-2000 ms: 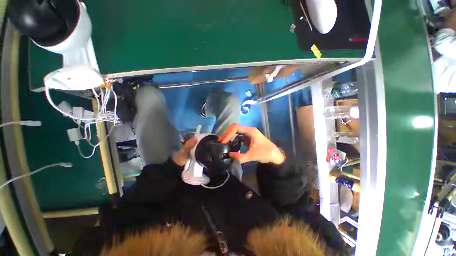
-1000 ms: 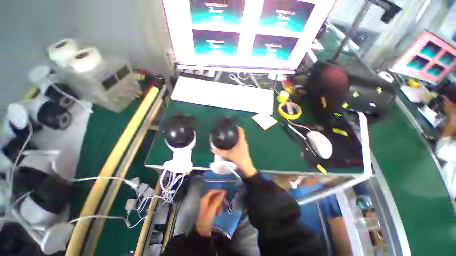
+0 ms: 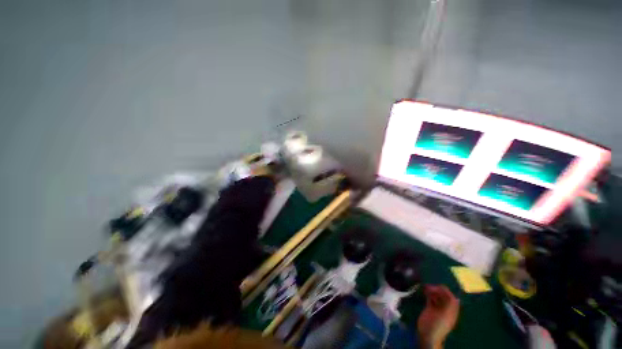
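Two cameras with glossy black ball heads and white stands, a left one [image 3: 356,245] and a right one [image 3: 402,271], stand at the bench edge. My right hand [image 3: 438,315] is just right of the right camera, blurred, with loosely bent fingers and nothing visible in it. My left arm in its black sleeve reaches up and left to the white-covered surface; the left hand cannot be made out at its blurred end. White cables [image 3: 327,290] hang in a tangle by the left camera.
A monitor [image 3: 477,163] with four panes stands behind a long white keyboard [image 3: 430,228]. A yellow sticky note [image 3: 470,279] and tape roll [image 3: 516,281] lie on the right. A grey box [image 3: 315,178] with white rolls stands at the back left. More dark-and-white items [image 3: 181,204] are blurred at left.
The view has swung left and up. My right hand has come off the right camera, which now stands beside the other. My left arm has moved from the lap to the far left.
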